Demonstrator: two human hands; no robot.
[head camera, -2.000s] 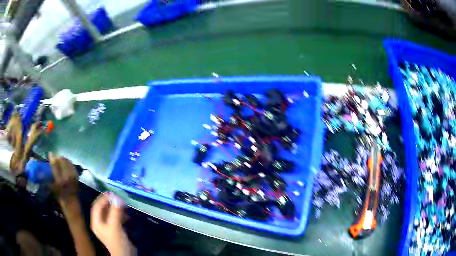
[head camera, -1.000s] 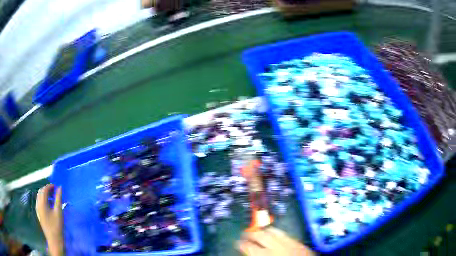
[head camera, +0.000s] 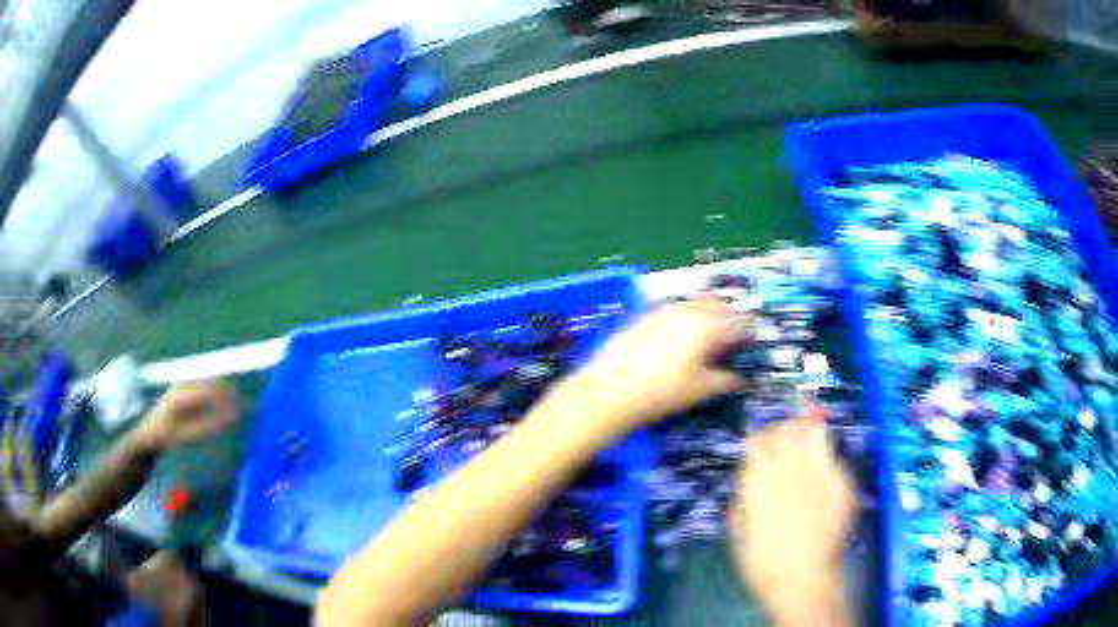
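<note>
My left hand reaches across the left blue bin to the pile of mixed small parts. Its fingers are bent at the pile; blur hides whether they hold a piece. My right hand lies palm down over the lilac-white links, beside the right bin. A small orange-red spot, likely part of the knife, shows at its fingertips; the rest is hidden, and its grip cannot be told. Dark red-wired parts lie in the left bin, partly under my forearm. Loose links lie between the bins.
The large blue bin on the right is heaped with turquoise, white and black pieces. Another person's hand and arm are at the left, near an orange object. More blue bins and a brown box stand across the green bench.
The view has swung back left. My left hand has moved from the left bin's far side to the parts pile. My right hand has moved forward, covering where the orange knife lay.
</note>
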